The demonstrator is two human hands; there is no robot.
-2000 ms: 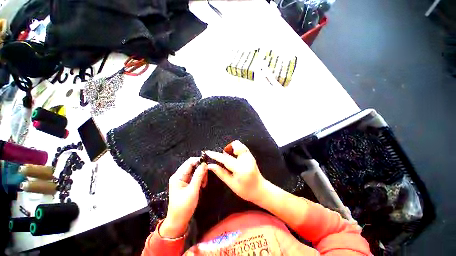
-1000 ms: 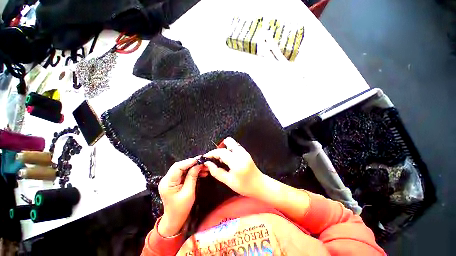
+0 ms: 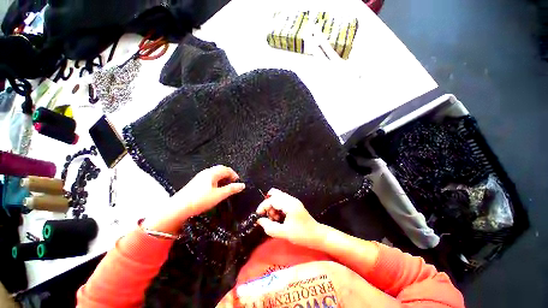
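Observation:
A dark textured garment (image 3: 240,126) with a glinting beaded edge (image 3: 150,168) lies over the table edge and my lap. My left hand (image 3: 201,192) is over the garment, thumb and fingertips close together at its right end; whether they pinch cloth cannot be told. My right hand (image 3: 288,215) is closed at the gathered beaded edge near my lap. A thin needle-like glint (image 3: 262,193) sticks up from its fingertips. No thread can be made out.
A smartphone (image 3: 108,141), a curved pile of black buttons (image 3: 79,186), tan cones (image 3: 48,203) and black cones (image 3: 69,230) are at left. Orange scissors (image 3: 153,47) and striped bundles (image 3: 312,35) are farther back. A crate of dark garments (image 3: 444,174) stands at right.
My hands, earlier together at the dark trim, have moved apart. My left hand moved up and its forearm swung outward; my right hand is slightly lower. More gathered beaded edge shows between them.

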